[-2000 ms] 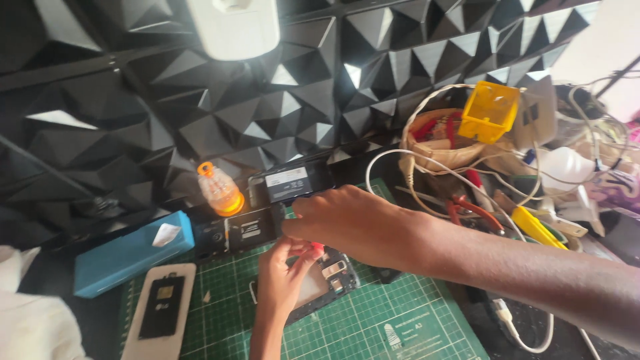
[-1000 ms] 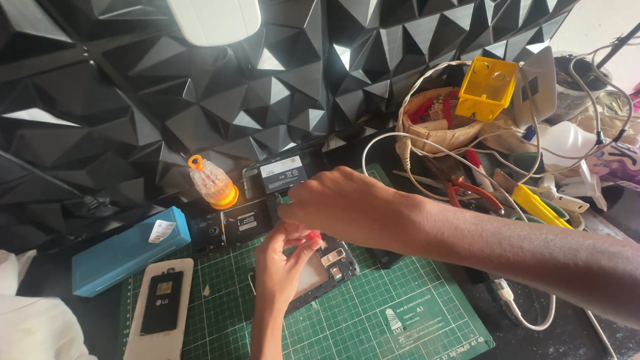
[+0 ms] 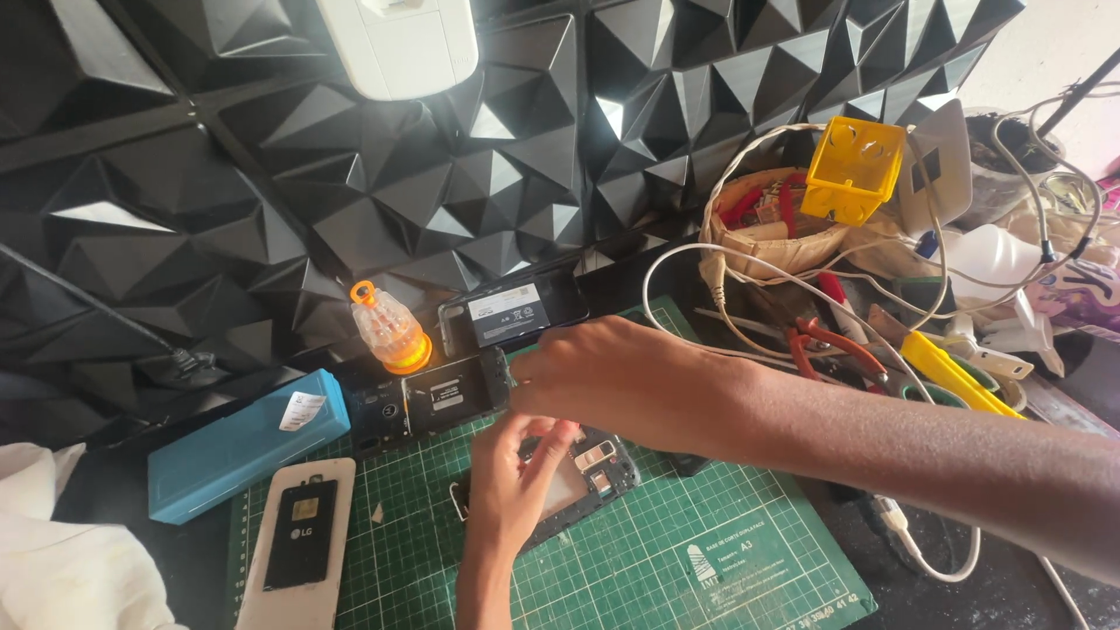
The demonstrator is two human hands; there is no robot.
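An opened phone's frame [image 3: 612, 472] lies on a green cutting mat [image 3: 700, 525]. My left hand [image 3: 516, 464] is over its left part, thumb and forefinger together near a small red thing, whose kind I cannot tell. Just above, my right hand [image 3: 577, 372] is curled with the palm down, fingertips hidden, so what it holds does not show. Behind the hands lie a phone battery [image 3: 507, 313] in a black shell and a black phone back cover [image 3: 437, 398]. A clear bit holder with an orange base [image 3: 389, 332] stands beside them.
At left are a blue box [image 3: 249, 446], a white tray [image 3: 346, 490] with an LG battery [image 3: 300, 534] and white cloth [image 3: 70, 542]. At right are a wicker basket [image 3: 779, 249], a yellow electrical box [image 3: 853, 171], red-handled pliers [image 3: 840, 346] and tangled cables [image 3: 787, 280]. Black relief panels rise behind.
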